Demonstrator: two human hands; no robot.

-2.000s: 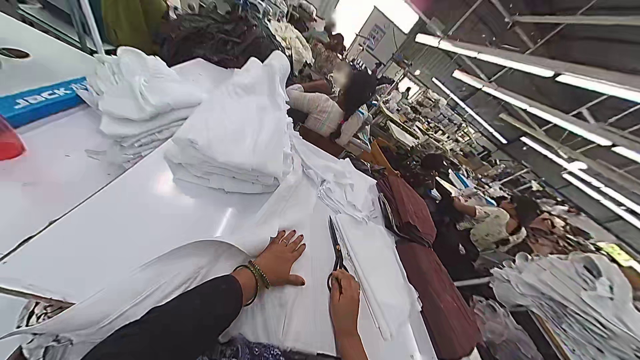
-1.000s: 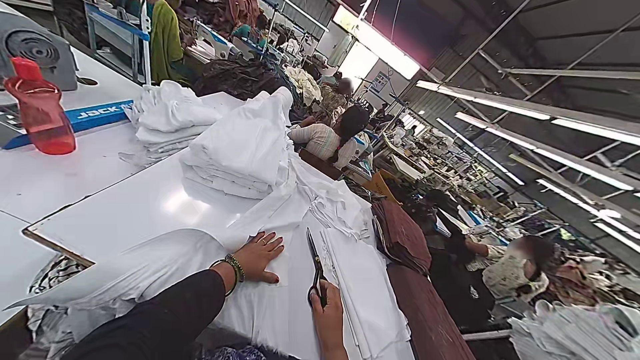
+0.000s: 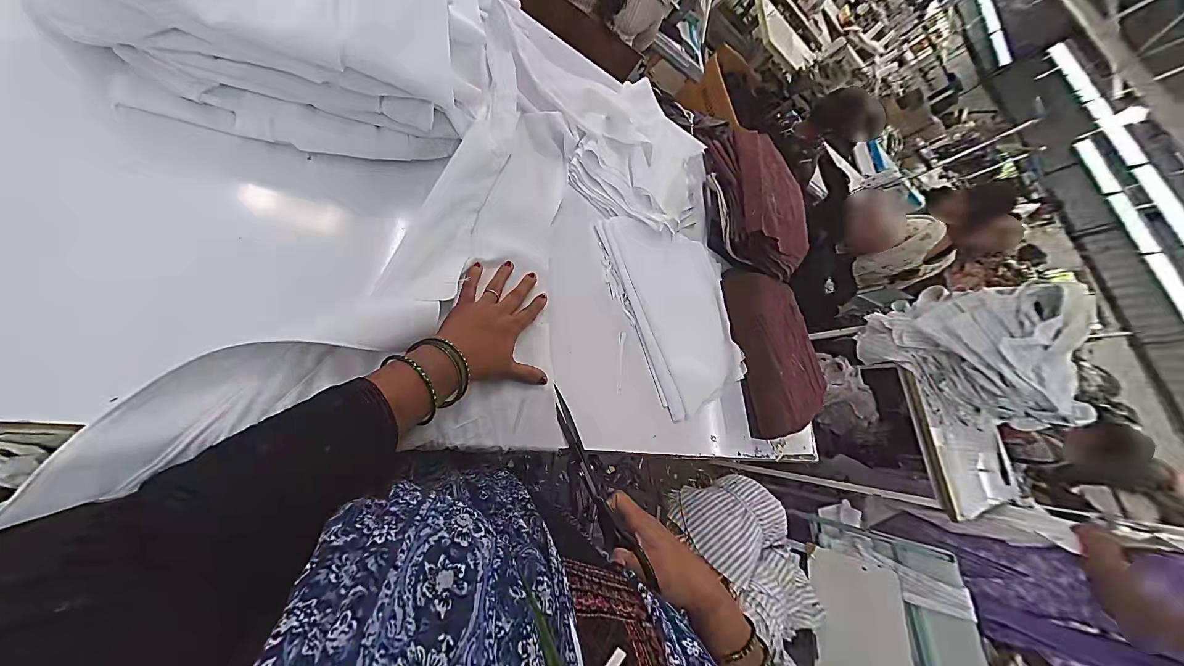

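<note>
My left hand (image 3: 495, 324) lies flat with spread fingers on a white fabric piece (image 3: 518, 213) on the white table (image 3: 277, 240). In my right hand (image 3: 661, 555) is a pair of black-handled fabric scissors (image 3: 585, 462), held at the table's near edge. Their tip points up toward my left thumb, close to the fabric's right edge. I cannot tell how far the blades are apart. A folded white fabric stack (image 3: 675, 314) rests to the right, with crumpled white cloth above it.
A thick stack of white fabric (image 3: 277, 74) stands at the upper left. Maroon fabric bundles (image 3: 772, 351) line the table's right edge. Beyond are a pile of pale cloth (image 3: 990, 351) and several people. A striped cloth bundle (image 3: 740, 527) is beside my right arm.
The scissors and my right hand have moved back from the white fabric to the near table edge. My left hand stays flat on the fabric. The view has tilted down and shifted.
</note>
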